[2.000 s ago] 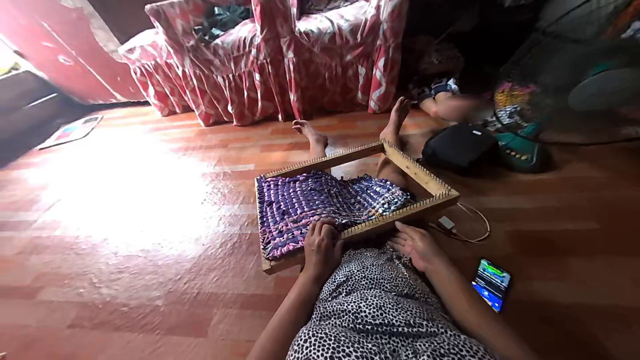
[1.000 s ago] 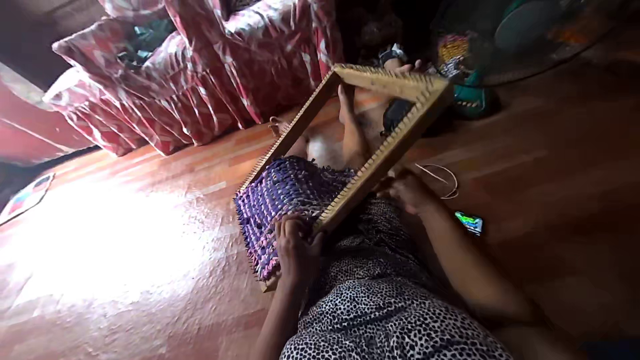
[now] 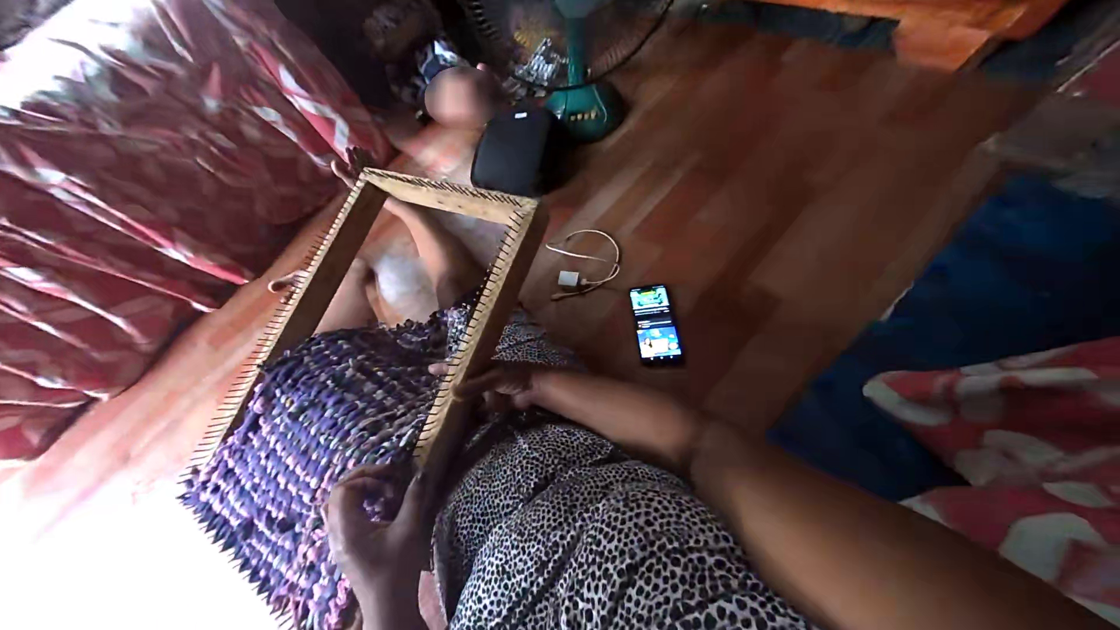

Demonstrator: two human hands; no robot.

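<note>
A rectangular wooden peg loom frame (image 3: 512, 271), edged with rows of nails, lies tilted over my lap. A purple, pink and white woven fabric piece (image 3: 306, 437) fills its near part, while the far part shows bare wood around an opening. My left hand (image 3: 376, 516) grips the near end of the frame's right rail, its fingers curled over the weave. My right hand (image 3: 503, 385) is at the outer side of that same rail, further along, with its fingers bent around the wood and partly hidden.
A lit smartphone (image 3: 654, 325) lies on the wooden floor beside a white charger with cable (image 3: 569, 279). Beyond the frame are a black bag (image 3: 514, 153) and a green fan (image 3: 584, 112). Red patterned drapery (image 3: 114, 227) hangs at left; another person is partly visible behind the bag.
The frame has been lifted from lying flatter and turned, its far end now pointing away from me. Both hands stay at its near rail. The view has swung right.
</note>
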